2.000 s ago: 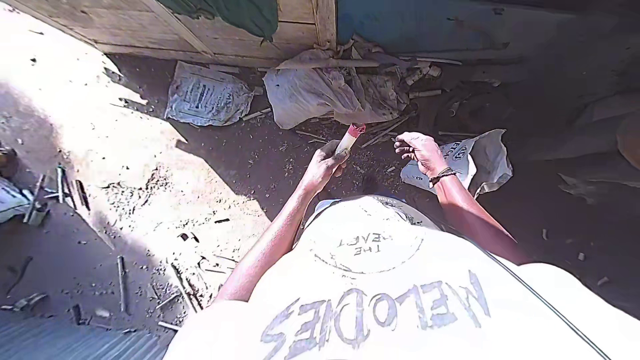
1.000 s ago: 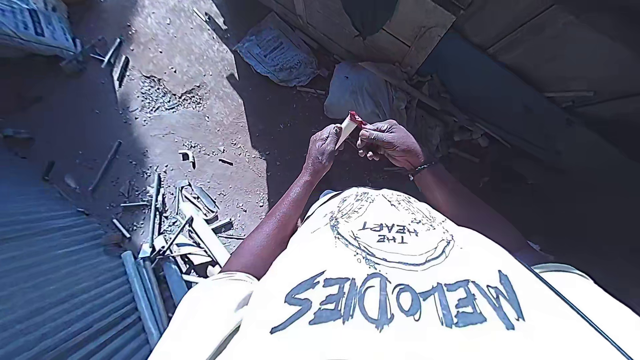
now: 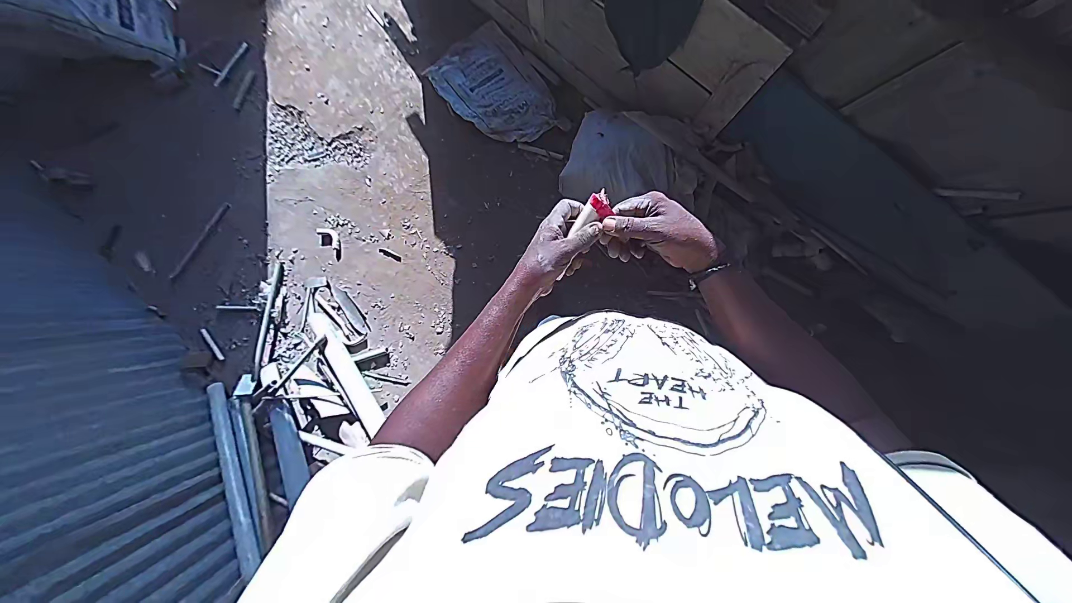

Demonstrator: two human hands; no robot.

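In the head view both hands meet in front of my chest, over shaded ground. My left hand (image 3: 556,241) grips a small pale tube-like object (image 3: 586,218) whose far end is red. What the object is, I cannot tell. The thumb and forefinger of my right hand (image 3: 662,230) pinch the red end (image 3: 601,204), close against the left fingertips; the other right fingers are curled below. A dark band (image 3: 708,275) circles the right wrist.
Corrugated metal sheet (image 3: 100,419) lies at the lower left, beside metal tubes (image 3: 234,477) and a heap of scraps (image 3: 343,360). Beyond the hands are a printed sack (image 3: 494,84), a pale sack (image 3: 615,155) and wooden boards (image 3: 729,59). Sticks and debris litter the ground.
Two seconds ago my right hand was apart from the pale object; it has come in and taken hold of the red end. My left hand has kept its hold. The view has turned.
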